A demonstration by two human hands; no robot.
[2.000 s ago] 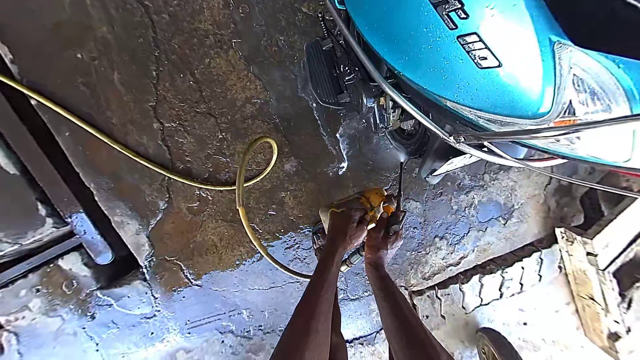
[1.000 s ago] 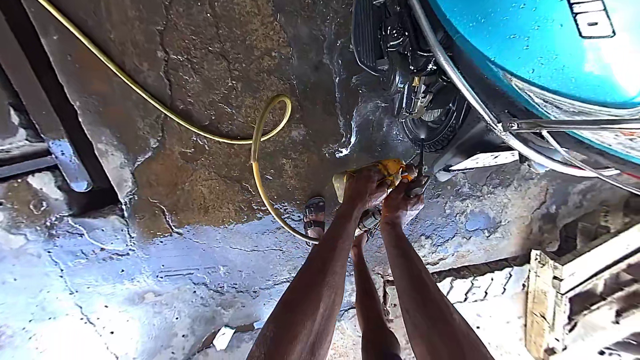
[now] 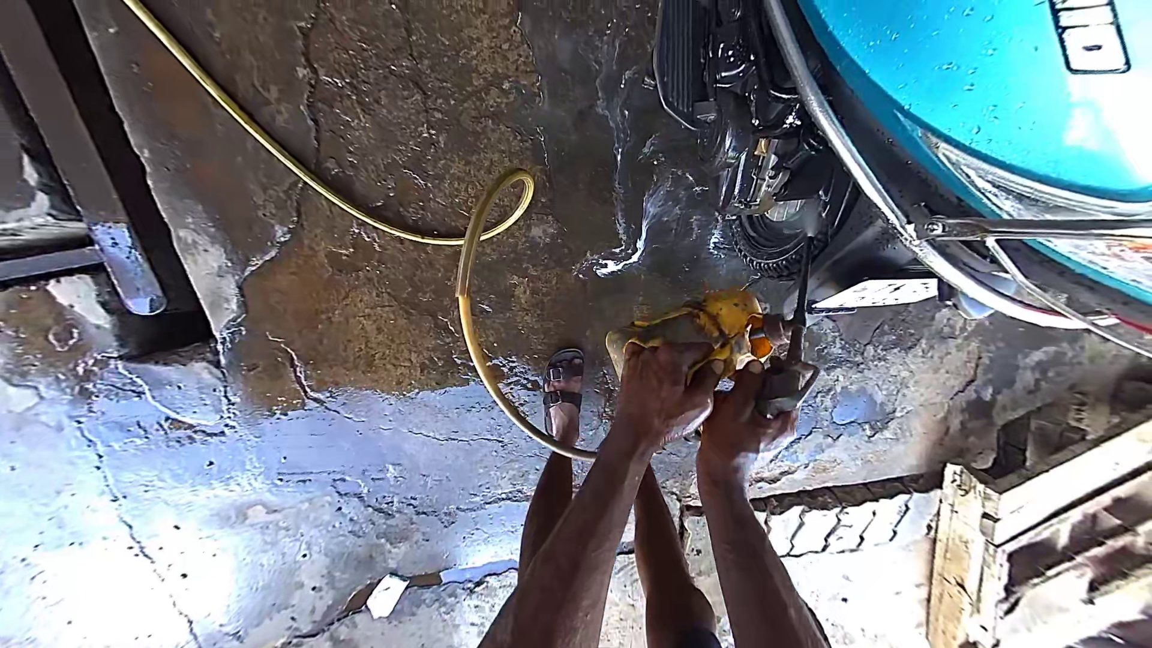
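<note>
My left hand [image 3: 664, 385] grips the near side of a yellow and orange tool body [image 3: 688, 328], which looks like a handheld pressure washer. My right hand [image 3: 749, 409] is closed around a dark grip beside it, with a thin black nozzle wand [image 3: 803, 283] rising from there. Water spray shows at the wand's tip, close to the wheel [image 3: 774, 247] of a turquoise motorcycle [image 3: 1008, 99]. A yellow hose [image 3: 477, 351] curves up from near my forearms and makes a loop on the floor. My palms and the grip's underside are hidden.
Wet, cracked concrete [image 3: 387, 360] lies under my sandalled foot [image 3: 564, 391]. A curved metal guard bar [image 3: 841, 135] runs along the motorcycle. At the lower right stands a wooden pallet or crate [image 3: 963, 558]. A metal frame [image 3: 81, 153] borders a dark gap on the left.
The view has shifted, moving the motorcycle toward the upper right. Both hands keep their hold on the tool, and the wand's tip remains near the wheel.
</note>
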